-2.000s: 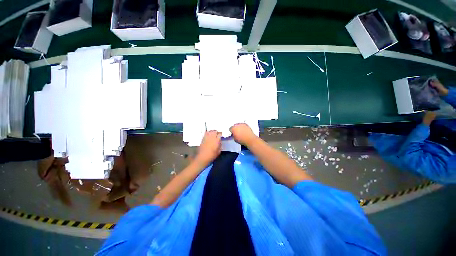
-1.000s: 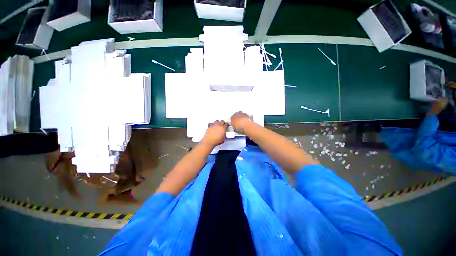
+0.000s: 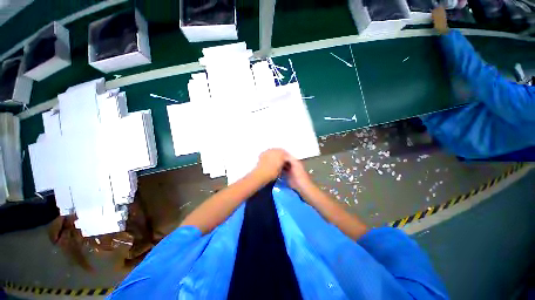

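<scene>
A working stack of white cross-shaped box blanks lies on the green bench straight before me. A top box blank lies over its right part, turned at an angle, its near edge close to my body. My left hand and my right hand meet at this near edge, fingers curled and touching or almost touching. They pinch the blank's edge; the overexposed white hides the folds, and the fingertips are partly hidden.
A thicker reserve stack of blanks lies to the left. White boxes with dark contents stand on the far green strip beyond a metal rail. White slivers lie on the bench. A coworker's blue sleeve reaches in at the right.
The view has turned, so the stacks sit tilted. The top blank has swung round to an angle, and my hands have come together at its near edge. The coworker's arm now reaches to the far strip.
</scene>
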